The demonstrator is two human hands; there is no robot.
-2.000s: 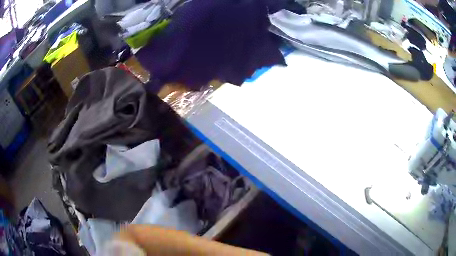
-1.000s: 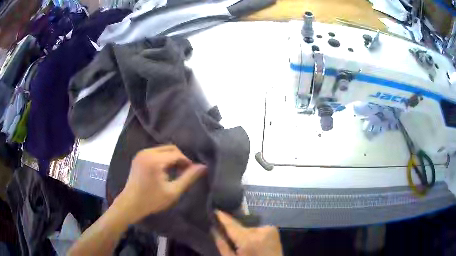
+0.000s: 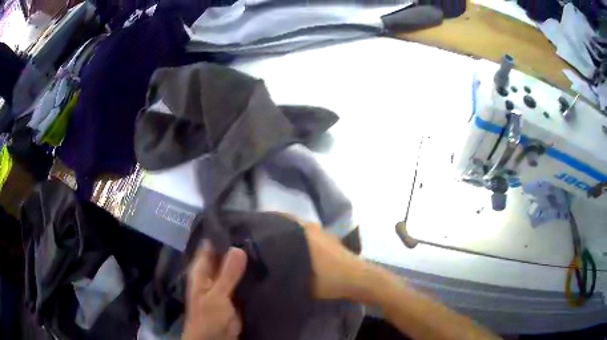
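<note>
A dark grey garment body [image 3: 233,126] lies bunched on the white table's left part and hangs over its front edge. Some light grey lining [image 3: 289,189] shows in its folds. My left hand [image 3: 214,285] is at the front edge, thumb and fingers closed on the grey cloth, slightly blurred. My right hand [image 3: 333,262] reaches in from the right; its fingers are hidden under or inside a grey fold, so its grip cannot be seen.
The sewing machine head [image 3: 532,139] stands at the right, with scissors [image 3: 581,275] near the front edge. Light grey cloth pieces [image 3: 286,23] lie along the back. Dark purple cloth [image 3: 123,99] hangs at the left; another dark grey heap [image 3: 56,239] lies below it.
The view has shifted left, so the machine sits farther right. The garment is refolded and shows more lining. My left hand has moved down; my right hand has moved up into the cloth.
</note>
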